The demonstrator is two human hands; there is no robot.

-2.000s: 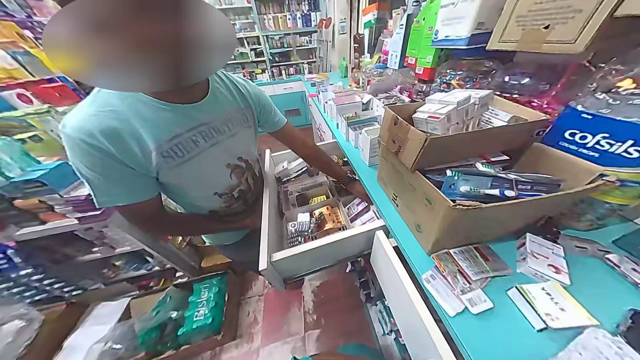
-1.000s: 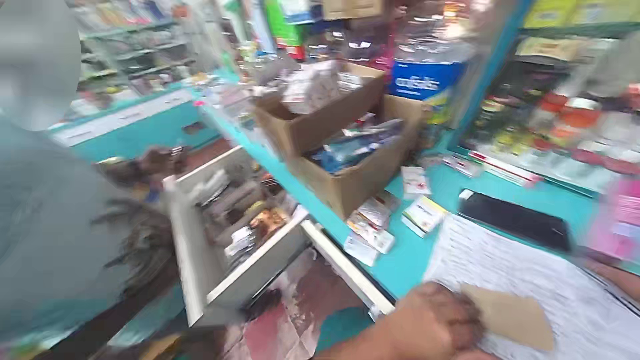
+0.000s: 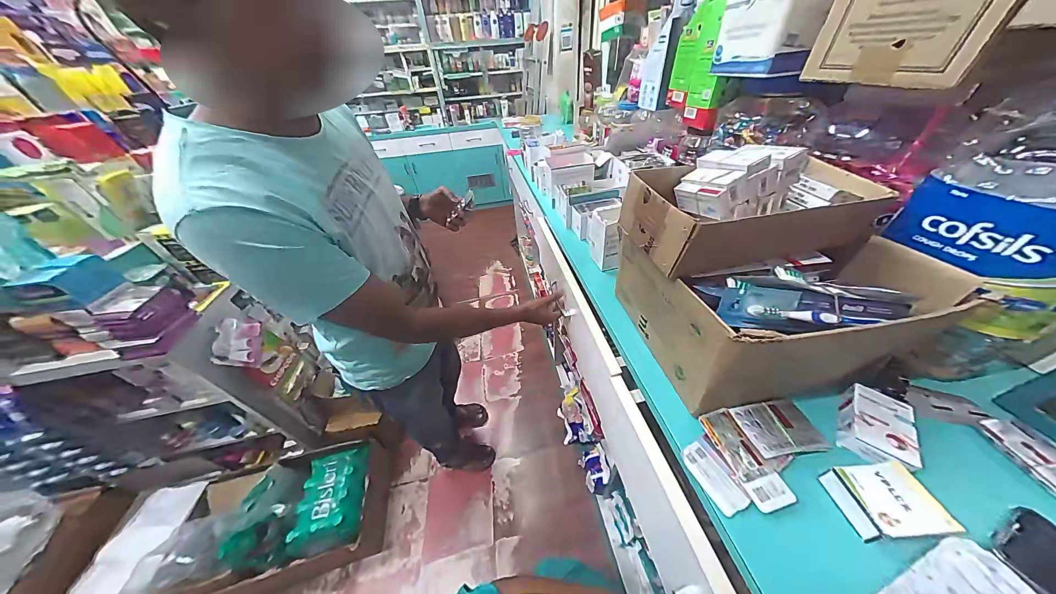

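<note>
Neither of my hands shows; only teal cloth and a bit of skin appear at the bottom edge. On the teal counter [image 3: 775, 544] near me lie several medicine strips and cards [image 3: 747, 462], a small white carton [image 3: 879, 425], a white and yellow box [image 3: 895, 499] and part of a paper sheet [image 3: 949, 569]. A dark phone [image 3: 1027, 540] is cut off at the right edge. Behind them, an open cardboard box [image 3: 792, 363] holds packaged toothbrushes [image 3: 784, 309], and a smaller carton [image 3: 742, 239] with white boxes [image 3: 734, 186] rests on it.
A co-worker [image 3: 289, 239] stands in the aisle at left, one hand [image 3: 540, 309] at the white drawer fronts [image 3: 606, 388], the other hand [image 3: 445, 208] holding something small. Packed shelves [image 3: 74, 355] line the left; an open carton [image 3: 375, 503] with green-wrapped packs stands on the floor.
The co-worker's open drawer is now pushed in, and the co-worker stands beside the drawer fronts. One of my hands, over the papers a second ago, is out of view. The view has swung left.
</note>
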